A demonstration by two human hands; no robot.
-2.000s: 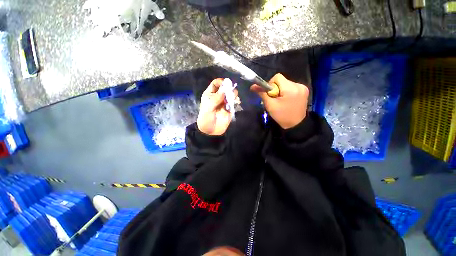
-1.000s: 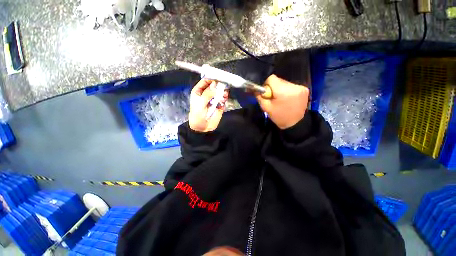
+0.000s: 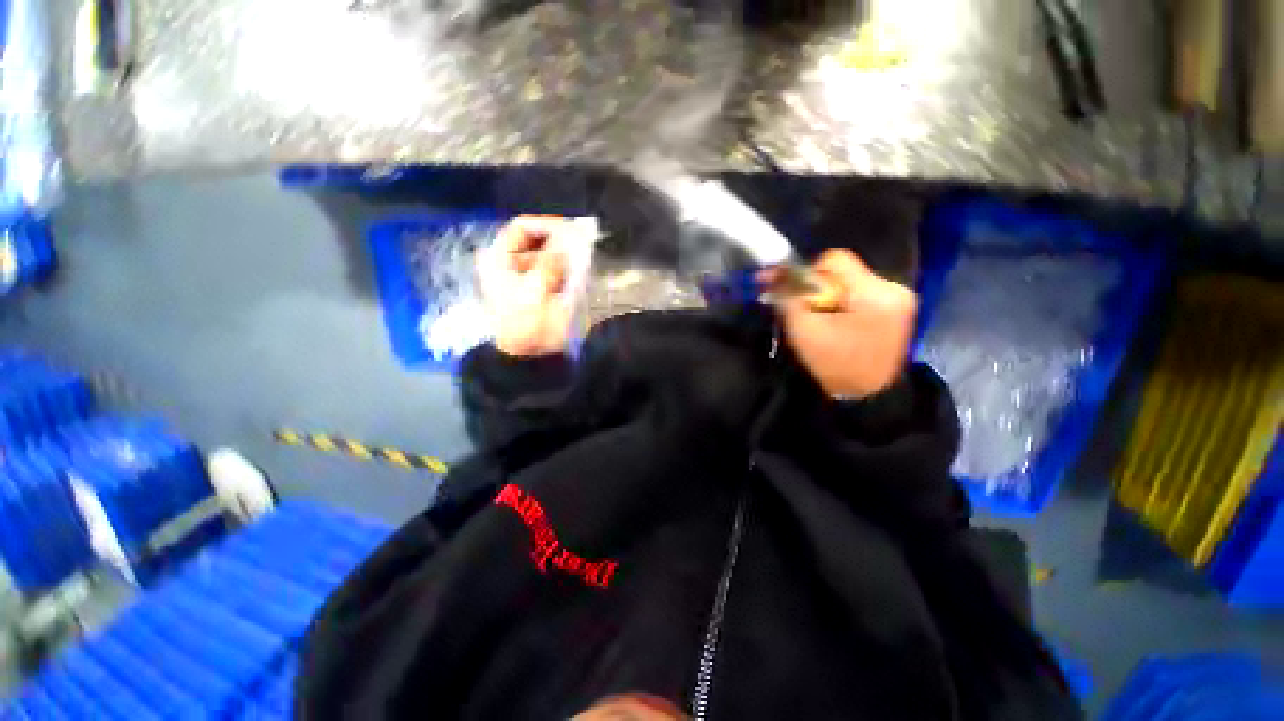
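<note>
The frame is blurred. My right hand is closed around the tan handle of a soldering-iron-type tool, whose whitish barrel points up and left toward the bench edge. My left hand pinches a small whitish plastic part at the left. The tool and the part are apart. The tool's tip is too blurred to make out. Faint pale streaks, possibly smoke, show above the barrel.
The speckled bench crosses the top. A left blue bin and a right blue bin hold clear pieces. A yellow crate stands far right. Stacked blue trays are at lower left.
My left hand has moved left with the part, away from the tool. My right hand has moved slightly right and down with the tool. The view has shifted and blurred.
</note>
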